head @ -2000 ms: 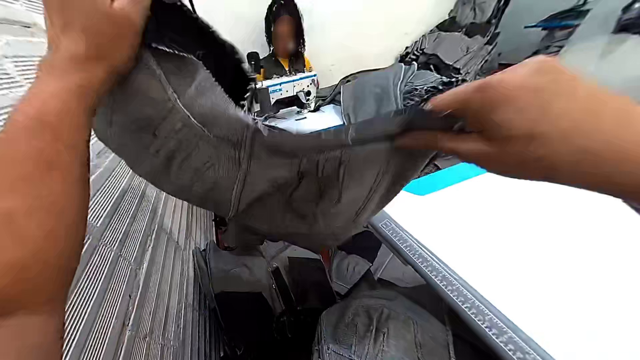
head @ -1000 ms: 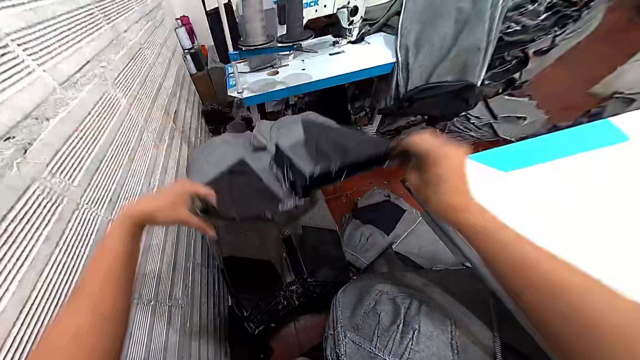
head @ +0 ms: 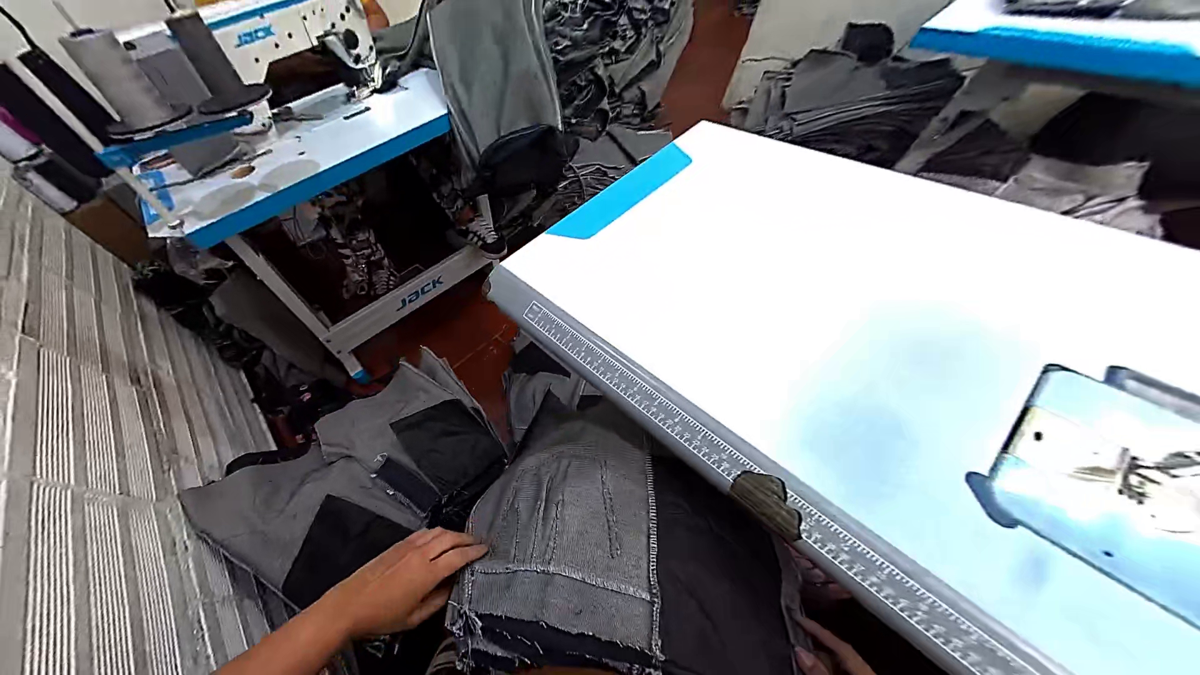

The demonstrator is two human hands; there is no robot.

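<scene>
A grey denim garment piece (head: 562, 506) with frayed stitching and a black section lies at the bottom centre, over the wearer's lap. My left hand (head: 403, 577) rests at its left edge, fingertips touching the cloth; whether they pinch it is unclear. My right hand (head: 825, 652) is mostly cut off at the bottom edge, beside the garment's right side and under the table edge; its grip is hidden. More grey denim pieces with black patches (head: 361, 487) lie in a heap just beyond my left hand.
A white sewing table (head: 750, 281) with a ruler strip along its edge fills the right. A ribbed brick wall (head: 94, 450) runs along the left. Ahead stands another sewing machine (head: 291, 42) on a blue-edged table, with thread cones. Stacked dark fabric (head: 844, 103) lies beyond.
The grey garment that both hands held up earlier is no longer raised. Both hands have come down to the lap area. The view has swung right, over the white table.
</scene>
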